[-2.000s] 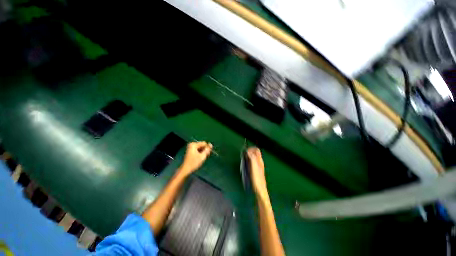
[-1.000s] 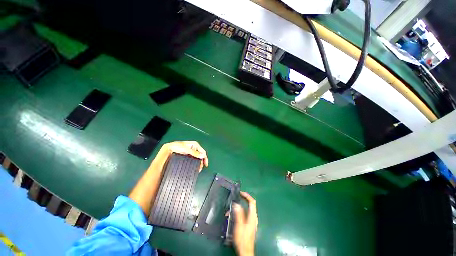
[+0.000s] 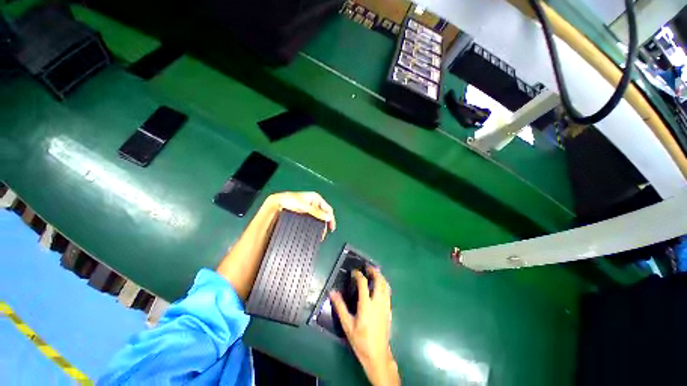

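Note:
My left hand point(image 3: 305, 205) holds a dark ribbed block point(image 3: 288, 268) tilted on its side, with the fingers over its far end. To its right, an open frame point(image 3: 324, 311) lies on the green bench point(image 3: 422, 301). My right hand point(image 3: 367, 309) is over the frame, fingers spread and bent down onto a glossy black panel point(image 3: 347, 273) in it. The fingers hide part of the panel. I cannot tell whether they grip it or only press on it.
Glossy black panels lie on the bench at left point(image 3: 153, 136) and nearer the middle point(image 3: 246, 183). A parts tray point(image 3: 416, 60) stands at the back under the white shelf. A pale curved arm point(image 3: 572, 240) reaches in from the right. A black crate point(image 3: 71, 56) is at far left.
The right hand has moved from the frame's right edge to over its middle, and a glossy panel now covers the opening seen before. The left hand still holds the ribbed block. The view has shifted.

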